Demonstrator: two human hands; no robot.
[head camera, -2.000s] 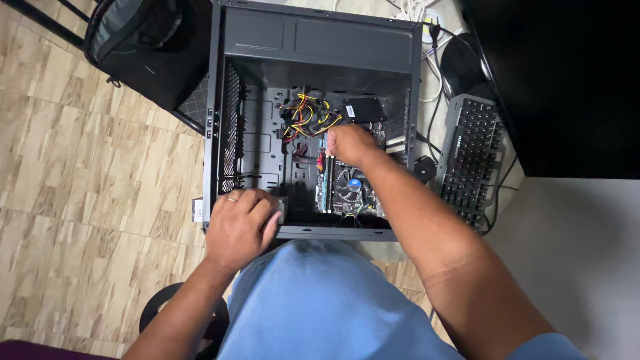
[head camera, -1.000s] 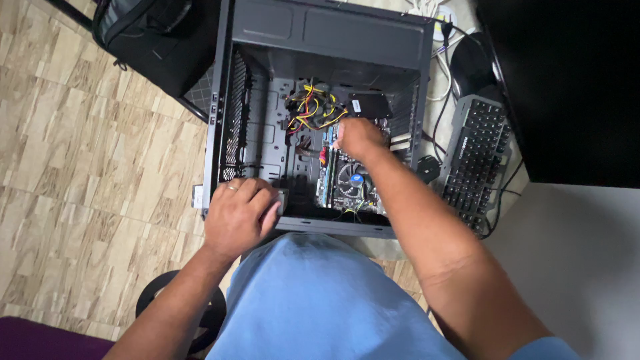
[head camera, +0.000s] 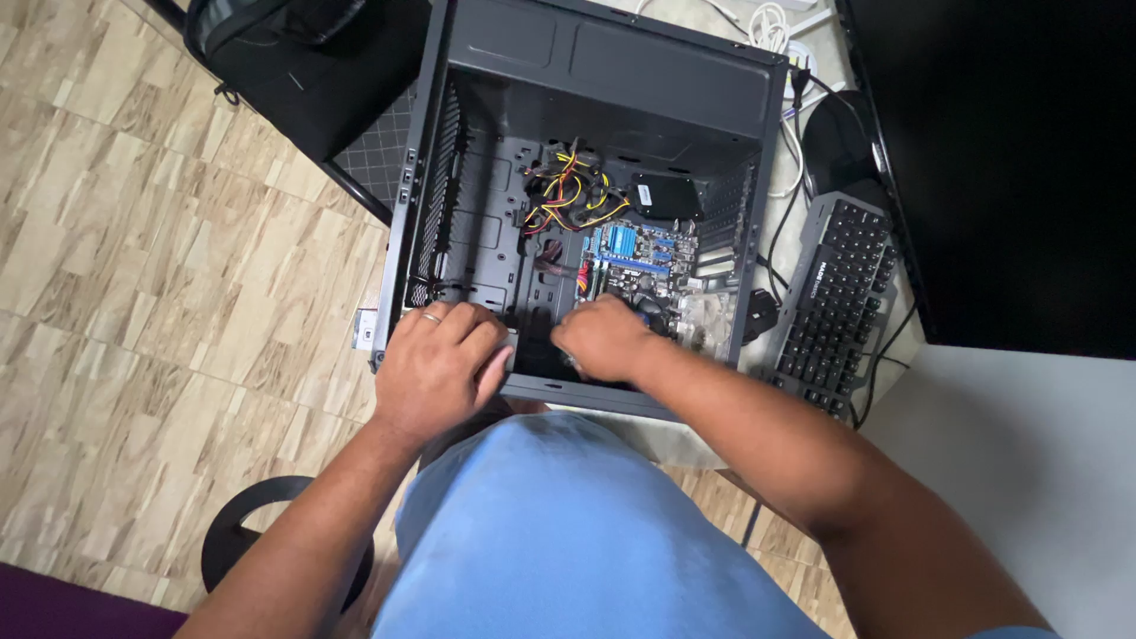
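Observation:
A black computer case (head camera: 674, 71) lies on its side, its interior facing up. Inside it are a motherboard (head camera: 661, 266) with a blue heatsink (head camera: 621, 241), a bundle of yellow, red and black power cables (head camera: 564, 200) and a black 2.5-inch drive (head camera: 666, 195). My left hand (head camera: 444, 359) rests over the near left edge of the case, fingers curled inside around what seems a metal part, mostly hidden. My right hand (head camera: 605, 337) reaches in at the motherboard's near left corner, fingers bent down; whatever its fingertips touch is hidden.
Right of the case are a black keyboard (head camera: 834, 302), white cables (head camera: 770, 27), a black mouse (head camera: 760, 315) and a large dark monitor (head camera: 1003, 169). A black bag (head camera: 311, 80) sits on a chair at the upper left. Below is a wood-patterned floor (head camera: 177, 266).
My right hand has moved from the motherboard's far left part toward the near wall of the case, uncovering the blue heatsink. My left hand stays at the near left edge.

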